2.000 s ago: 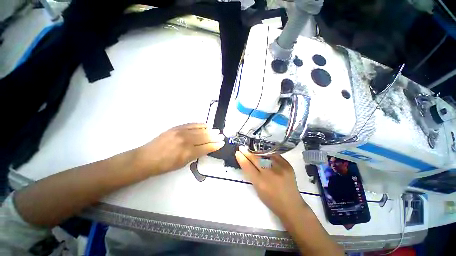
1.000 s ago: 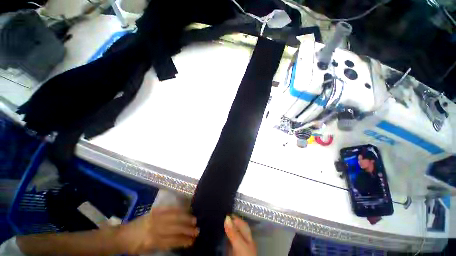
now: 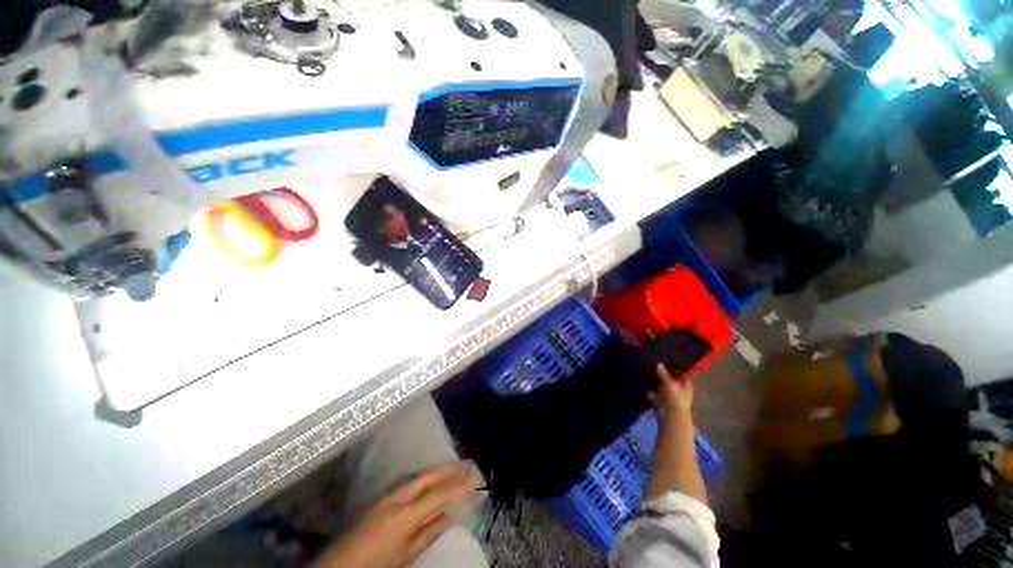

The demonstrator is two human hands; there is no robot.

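A heap of black fabric pieces point(image 3: 555, 427) lies over the blue slatted basket point(image 3: 633, 477) below the table's front edge. My right hand point(image 3: 674, 394) is at the heap's right end, with its fingers on a black fabric end beside the red bin; it appears to grip it, though the fingertips are partly hidden. My left hand point(image 3: 417, 513) is blurred at the bottom, left of the heap, with fingers extended and nothing seen in it.
The white sewing machine point(image 3: 333, 105) stands on the white table point(image 3: 222, 344). Red- and yellow-handled snips point(image 3: 247, 227) and a smartphone point(image 3: 413, 242) lie before its arm. A red bin point(image 3: 683, 302) stands beside the basket. A dark bag-like shape point(image 3: 889, 399) is at the right.
The view has swung right, to the machine's panel end and the baskets. The long black strip is no longer seen between my hands; my right hand has moved out to the heap.
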